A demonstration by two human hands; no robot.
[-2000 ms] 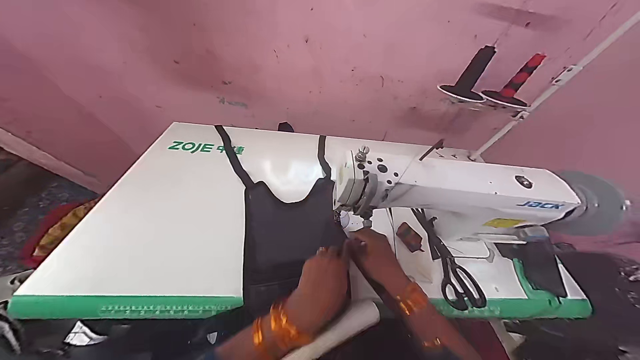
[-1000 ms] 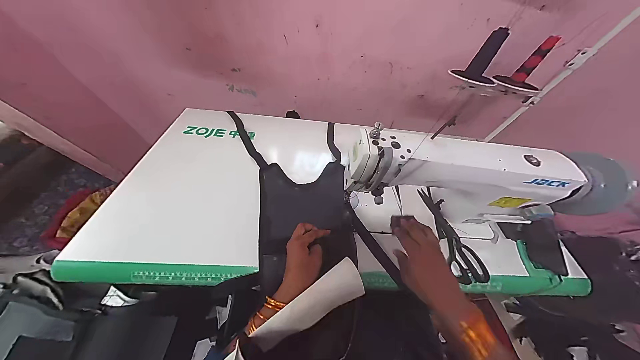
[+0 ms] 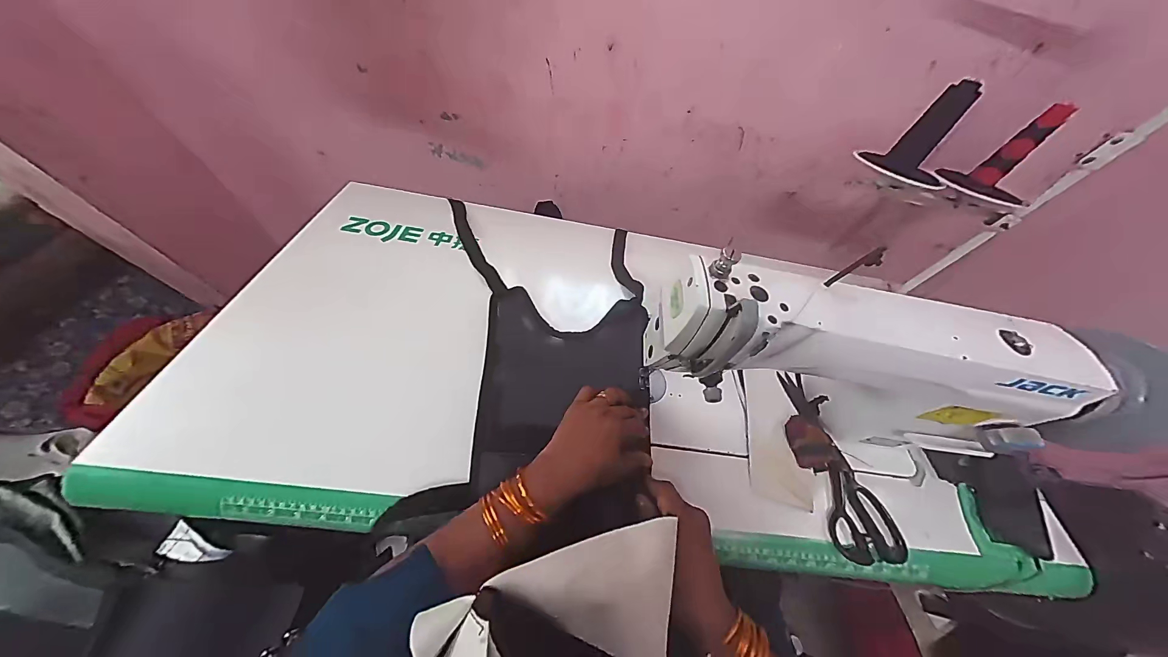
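A dark fabric piece with two straps [image 3: 561, 374] lies on the white sewing table [image 3: 383, 365], its right edge at the needle area of the white Jack sewing machine [image 3: 876, 347]. My left hand [image 3: 598, 438] rests on the fabric near that edge, fingers bent toward it. Just below, my right hand [image 3: 671, 516] is at the same edge, partly hidden by a pale flap of material [image 3: 602, 575]; whether it pinches the fabric cannot be told. Orange bangles show on both wrists.
Black-handled scissors [image 3: 862, 516] lie right of the machine bed, with a small dark reddish object [image 3: 809, 443] over their blades. Black [image 3: 931, 132] and red-black [image 3: 1027, 155] thread cones stand behind the machine. A dark cloth piece [image 3: 999, 502] lies at the table's right end.
My right hand has moved left from beside the scissors to the fabric's edge. My left hand has moved up and right on the fabric. The black strip at the machine bed's front no longer shows.
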